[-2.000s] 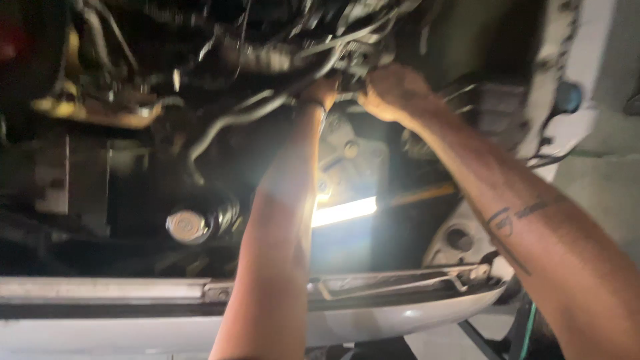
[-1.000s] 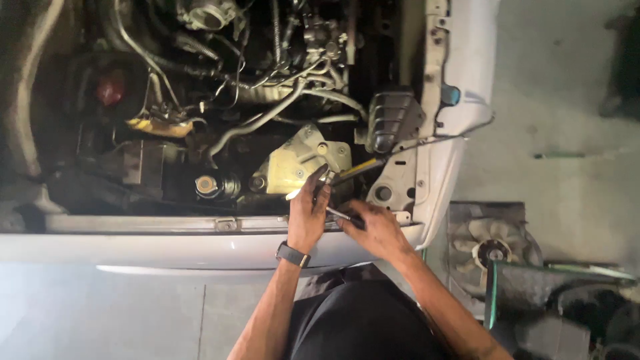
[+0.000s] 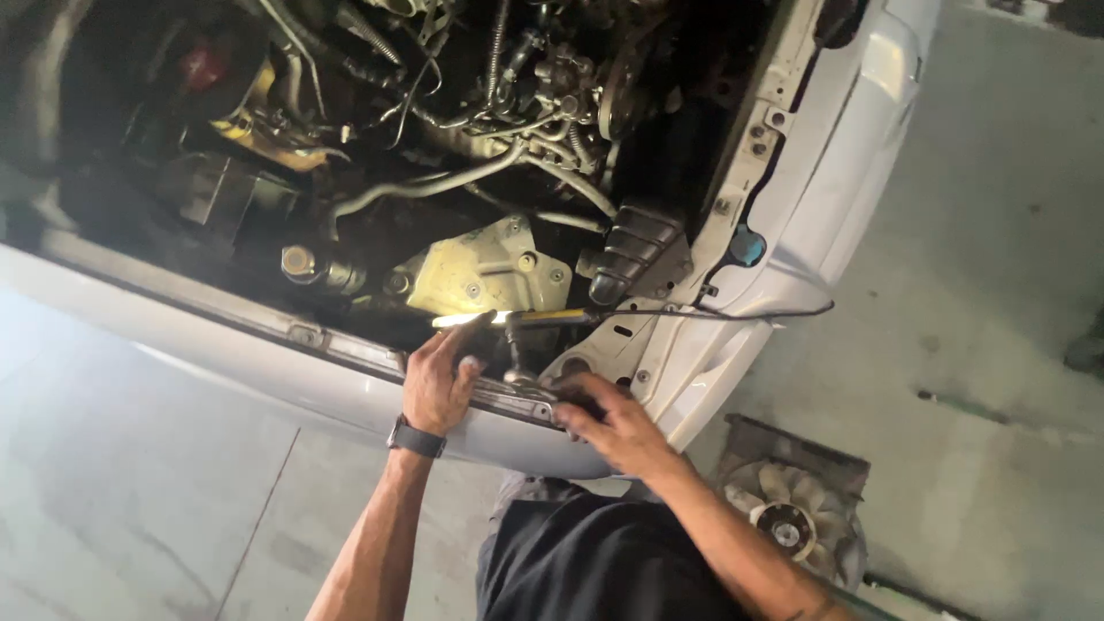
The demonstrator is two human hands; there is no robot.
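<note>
My left hand, with a dark watch on its wrist, rests at the front edge of the engine bay. Its fingers reach over the lit end of a slim work light, thumb apart; no grip on the light shows. Just right of it, a ratchet wrench with an extension pointing into the bay lies over the front panel. My right hand is closed around the handle end of this ratchet. Beyond the light sits a pale metal bracket plate with several bolts or holes.
Metal pipes and hoses cross the engine bay. A round metal cap lies left of the plate, a black ribbed plastic box right of it. The white bumper runs along the front. A radiator fan lies on the floor.
Two seconds ago both hands were deep among the pipes; now they are at the front edge. Since one second ago, the right hand has moved away from the left.
</note>
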